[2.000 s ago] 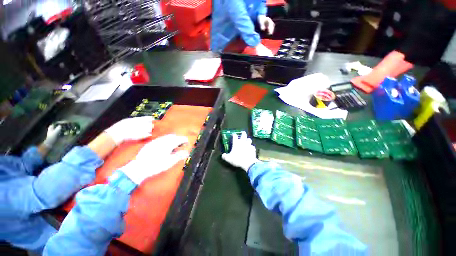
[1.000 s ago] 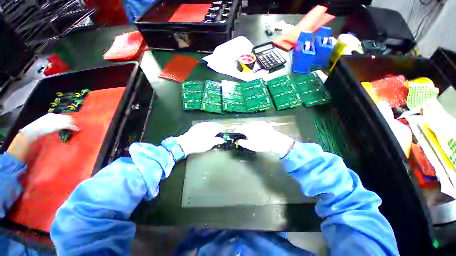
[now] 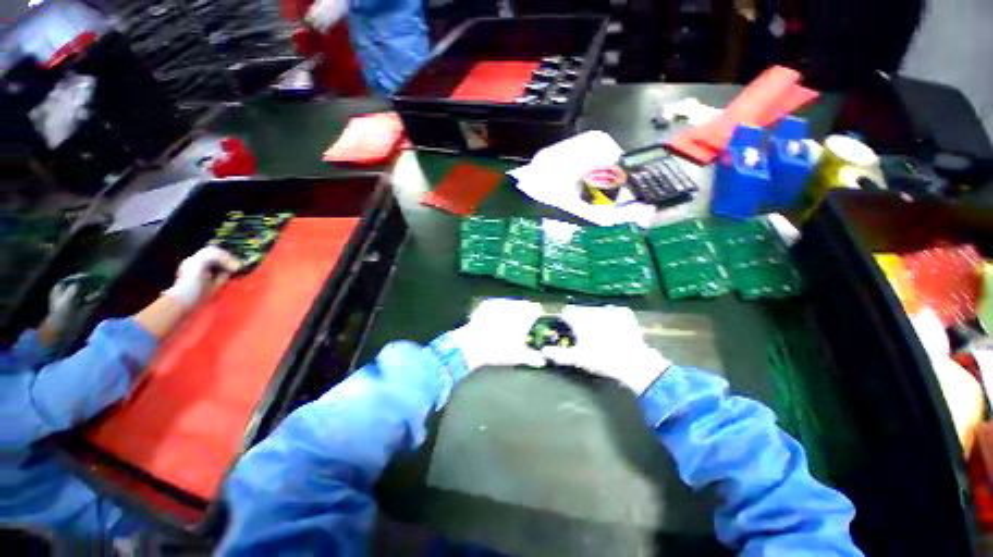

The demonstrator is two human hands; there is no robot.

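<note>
My left hand [image 3: 502, 334], in a white glove, grips the left side of a small dark circuit board [image 3: 551, 333] with yellow and green parts. My right hand [image 3: 610, 342], also in a white glove, grips its right side. The fingers of both hands partly hide the board, which is held above the upper part of the grey-green mat [image 3: 534, 446]. Several green PCB panels [image 3: 621, 259] lie in a row just beyond my hands.
At left, another person's gloved hand [image 3: 200, 274] is at boards in a black tote [image 3: 376, 234] with red liner [image 3: 256, 337]. Another black tote [image 3: 457, 127], a calculator [image 3: 658, 176], blue holders [image 3: 742, 174] and paper [image 3: 544, 174] lie beyond. A black bin [image 3: 909, 326] stands right.
Two seconds ago my right hand was on a board left of the panels; now both hands hold one board over the mat. Since one second ago the view has shifted and the board shows more of its face.
</note>
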